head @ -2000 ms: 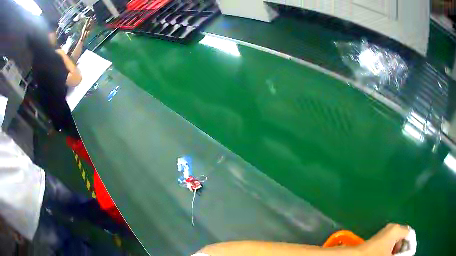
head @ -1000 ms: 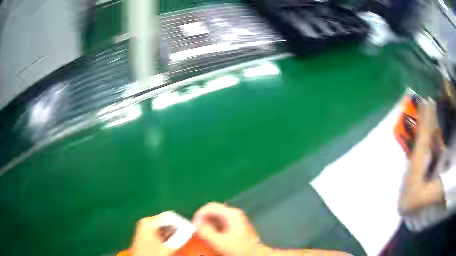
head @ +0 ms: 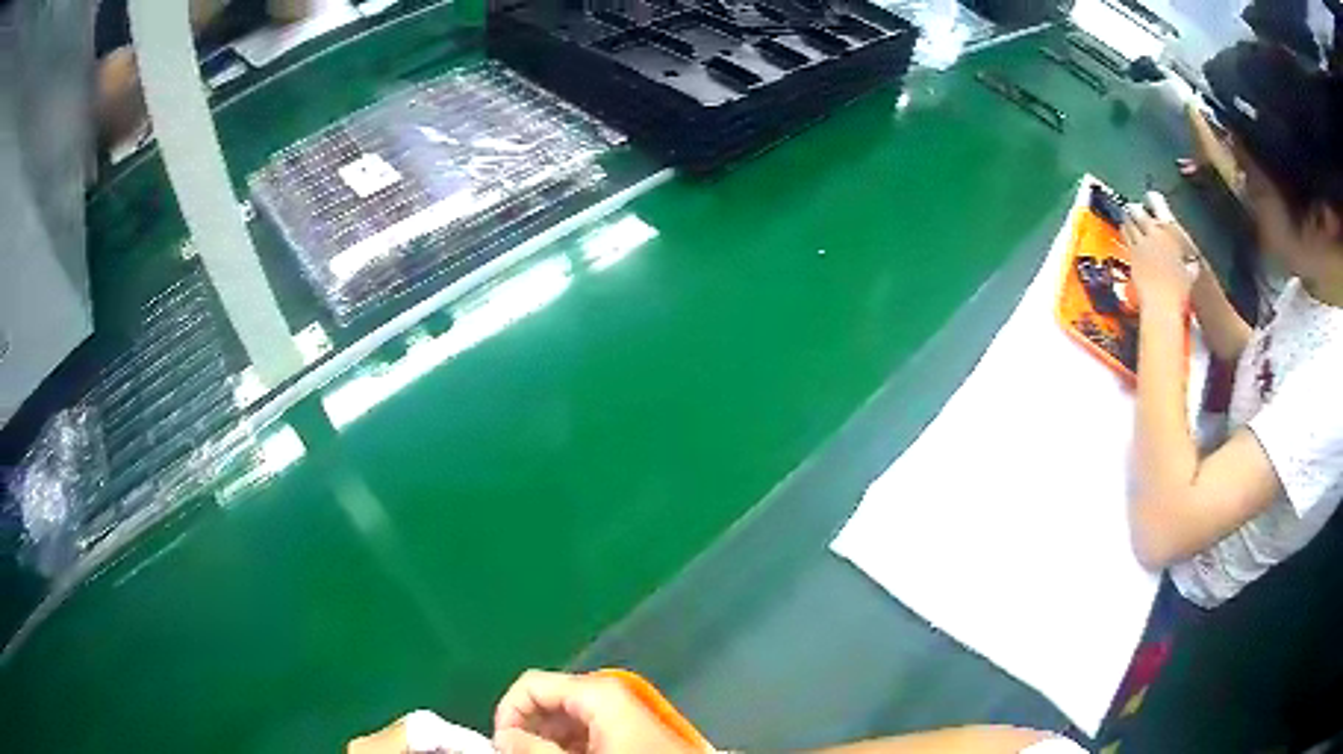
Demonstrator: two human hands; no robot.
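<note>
My left hand [head: 420, 735] is at the bottom edge of the picture, mostly cut off, with white covers on its fingertips. My right hand [head: 582, 716] is just right of it, fingers curled, its fingertips close to the left hand. Whether either hand holds anything cannot be told. The right forearm runs along the bottom edge. An orange tray [head: 654, 695] shows only as a curved rim behind the right hand.
Green belt [head: 663, 368] runs across the middle. Beyond it are bagged clear trays [head: 427, 184], a pale post [head: 214, 192] and stacked black trays [head: 722, 74]. At right, a white sheet [head: 1016, 516] lies before a seated person working over another orange tray [head: 1097, 302].
The view has turned to the right, bringing the neighbour and white sheet fully into view. My hands now sit lower in the picture, more cut off than one second ago.
</note>
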